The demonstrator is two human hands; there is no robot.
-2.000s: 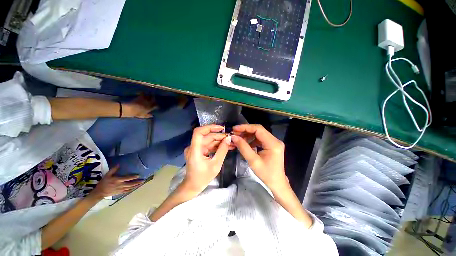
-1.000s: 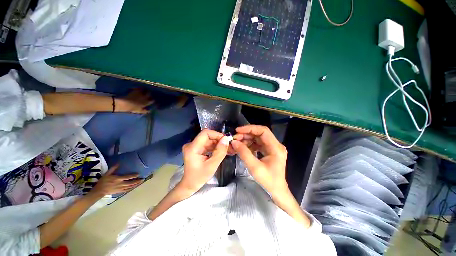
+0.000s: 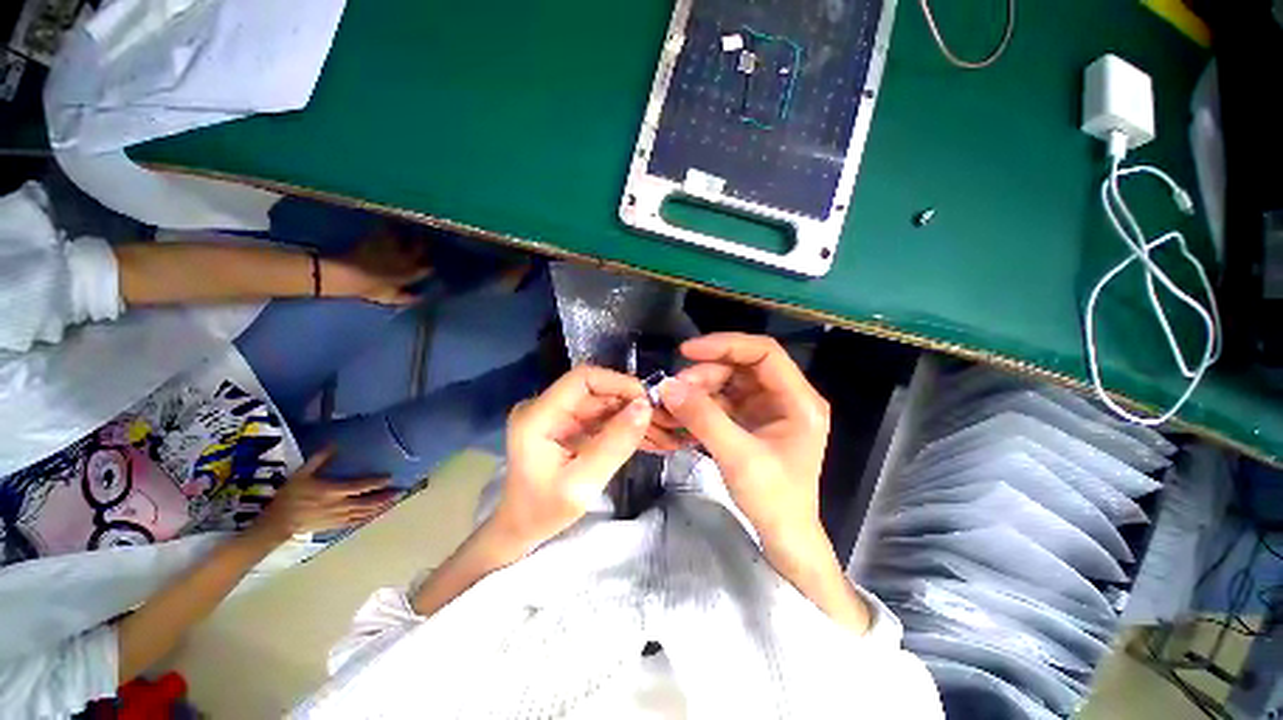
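Note:
My left hand and my right hand meet over my lap, fingertips nearly touching. They pinch a tiny whitish or metallic part between them; its shape is too small to tell. A silvery-grey bubble bag lies on my lap just beyond the fingers, under the bench edge. A similar tiny part lies on the green mat, right of the dark gridded plate with its silver frame and slotted handle.
A white USB charger with a coiled lead lies at the bench's right. White papers lie at the left. Upright translucent sleeves stand below the bench, right of me. A seated person's arms are close on the left.
My right hand has shifted slightly up and right, its fingers more spread. Both hands still meet at the tiny part. The bench view has shifted slightly right.

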